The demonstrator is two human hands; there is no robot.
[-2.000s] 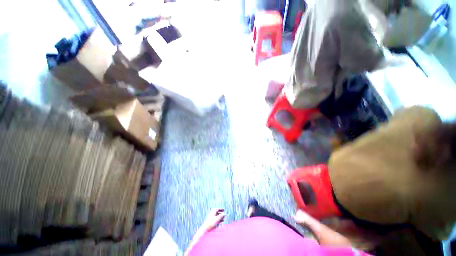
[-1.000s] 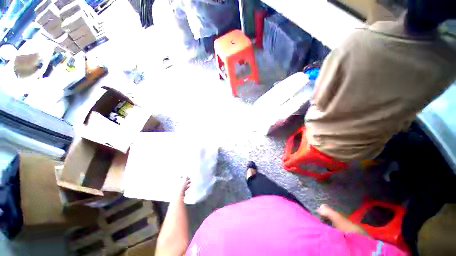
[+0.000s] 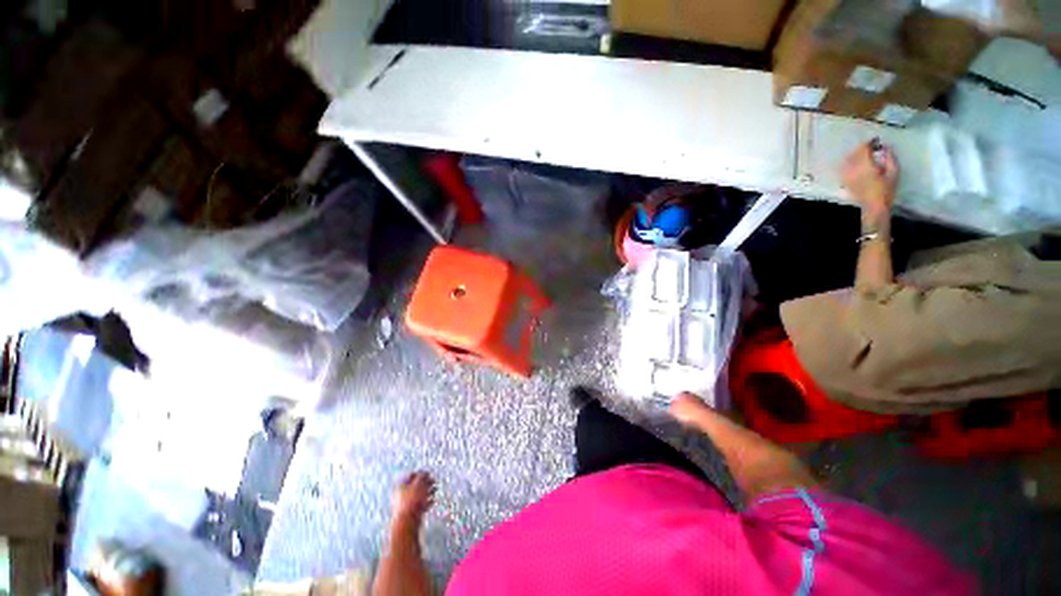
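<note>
My left hand (image 3: 413, 495) hangs low over the speckled floor at the bottom left of centre, small in the picture, and seems to hold nothing. My right hand (image 3: 689, 410) is at the lower edge of a bundle of white trays (image 3: 669, 320) in clear plastic on the floor; whether it touches the bundle cannot be told. An orange stool (image 3: 463, 295) stands in front of me, left of the trays, with its square top up.
A long white bench (image 3: 559, 105) runs across the top, with brown cartons (image 3: 855, 70) on it. A person in a tan shirt (image 3: 942, 320) sits at right on a red stool (image 3: 791, 396). Plastic sheeting (image 3: 268, 274) lies at left.
The view has turned right and moved on to the bench. The orange stool and white trays are now nearer. The open cartons at left have left the view. Both arms still hang down.
</note>
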